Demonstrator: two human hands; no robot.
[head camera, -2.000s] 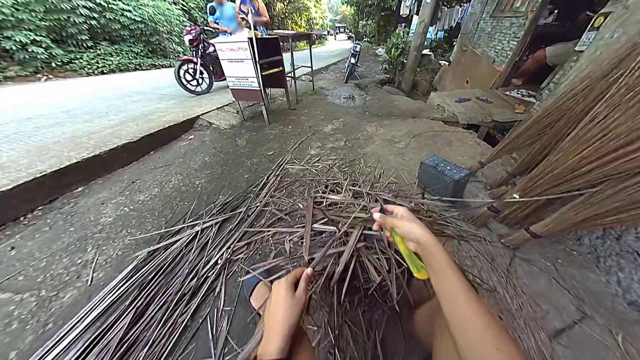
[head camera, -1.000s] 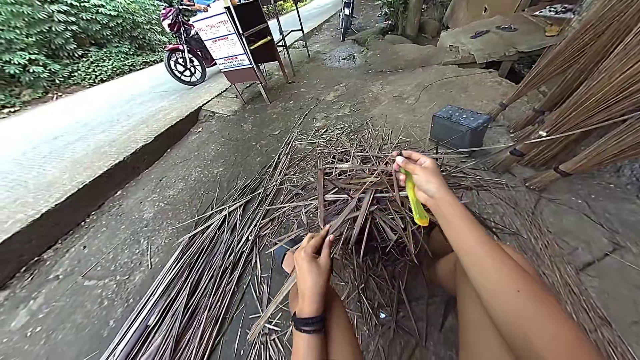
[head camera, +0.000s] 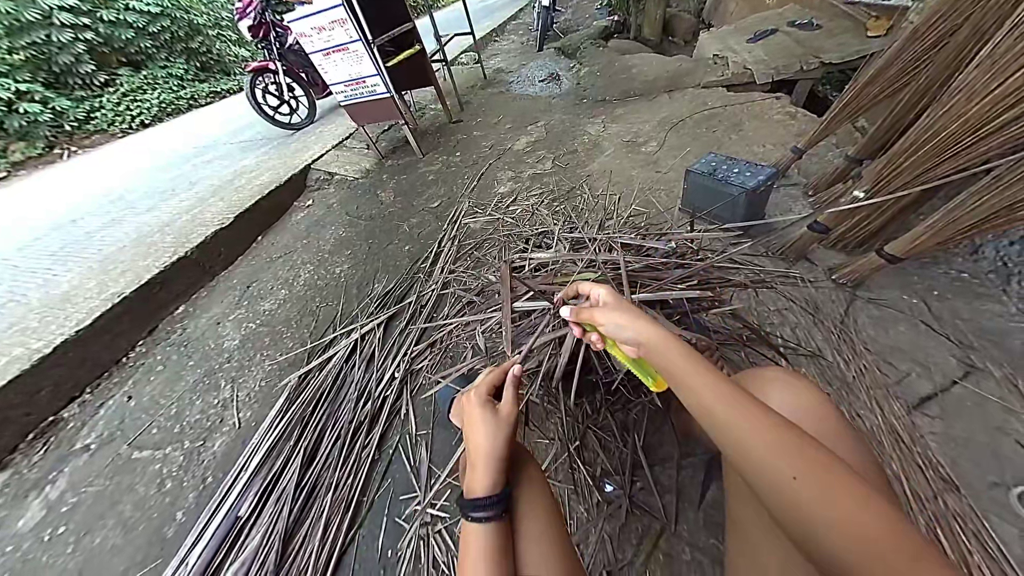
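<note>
My left hand, with a dark band at the wrist, pinches one end of a thin dried palm leaf strip. Up and to the right, my right hand is closed around a yellow-handled cutter knife; its thumb and forefinger meet at the strip's far end. The knife's blade is mostly hidden by the fingers. Beneath both hands spreads a heap of dried leaf strips and scraps. Long dried palm leaves lie in a bundle to the left, pointing away from me.
Stick brooms lean at the right, bound near their ends. A dark battery-like box sits beyond the heap. Farther off stand a lettered signboard and a motorcycle beside the raised concrete road edge. Thin sticks lie at the right.
The view has tilted down since two seconds ago. My right hand has come closer to my left hand than one second ago, and the yellow handle now slants down to the right.
</note>
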